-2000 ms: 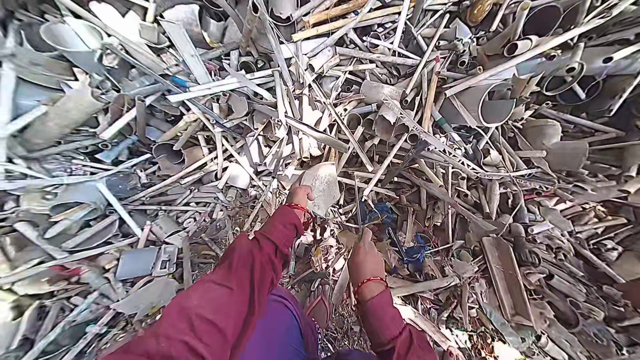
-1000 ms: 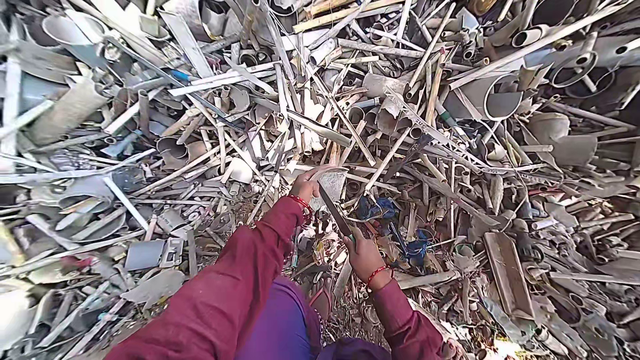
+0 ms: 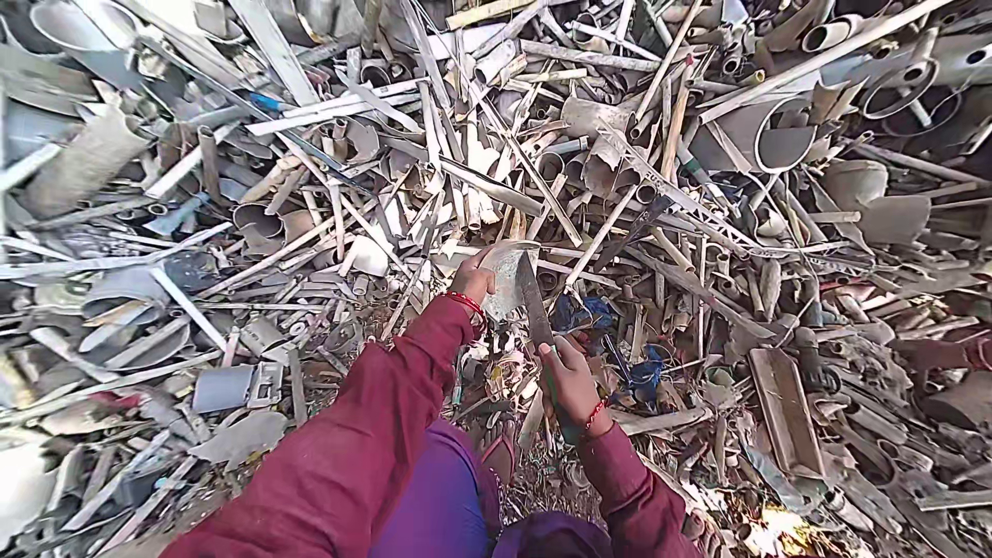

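My left hand (image 3: 474,283) grips the left edge of a curved, pale grey plastic pipe shard (image 3: 505,288) above the scrap heap. In my right hand (image 3: 572,381) is the handle of a long, dark-bladed knife (image 3: 533,304), its blade pointing up and lying over the shard's right side. Whether the edge touches the shard I cannot tell. Red bracelets circle both wrists. Blue plastic scraps (image 3: 645,377) lie just right of my right hand.
Broken plastic pipes and strips surround me. A brown channel piece (image 3: 787,411) lies at right, a grey box-like piece (image 3: 223,389) at left. My sandalled foot (image 3: 500,456) shows below my hands. Another person's hand (image 3: 934,355) is at the right edge.
The knife blade, not clearly visible two seconds ago, came up against the shard one second ago. It now points more steeply upward. Another person's hand has appeared at the right edge.
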